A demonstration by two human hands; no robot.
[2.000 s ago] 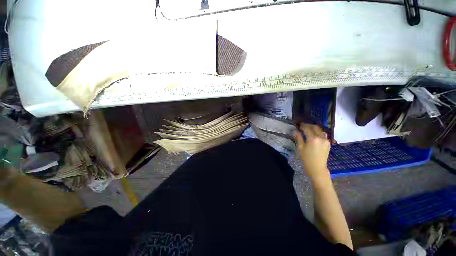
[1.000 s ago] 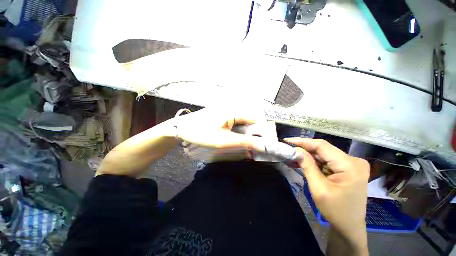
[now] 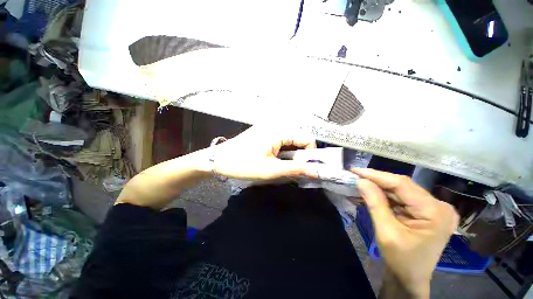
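My left hand (image 3: 254, 156) is closed around a pale grey textile piece (image 3: 330, 166) just below the table's front edge, above my lap. My right hand (image 3: 406, 219) pinches the right end of the same piece between thumb and fingers. The piece looks folded or stacked; how many layers cannot be told. A curved upper piece (image 3: 169, 49) lies on the white table, dark at both ends, with its pale middle washed out by glare and frayed yellowish threads at its left edge.
The white table (image 3: 421, 131) has a scale along its front edge. A phone (image 3: 476, 26) and black snips (image 3: 524, 111) lie at right. The presser foot area (image 3: 359, 9) is at the top. Stacked pieces (image 3: 99, 152) and sacks are at left, a blue crate (image 3: 464, 257) below right.
Both hands came together on the grey piece, which earlier was in my right hand beside my lap. My right hand has since moved slightly right and down. The view has shifted too.
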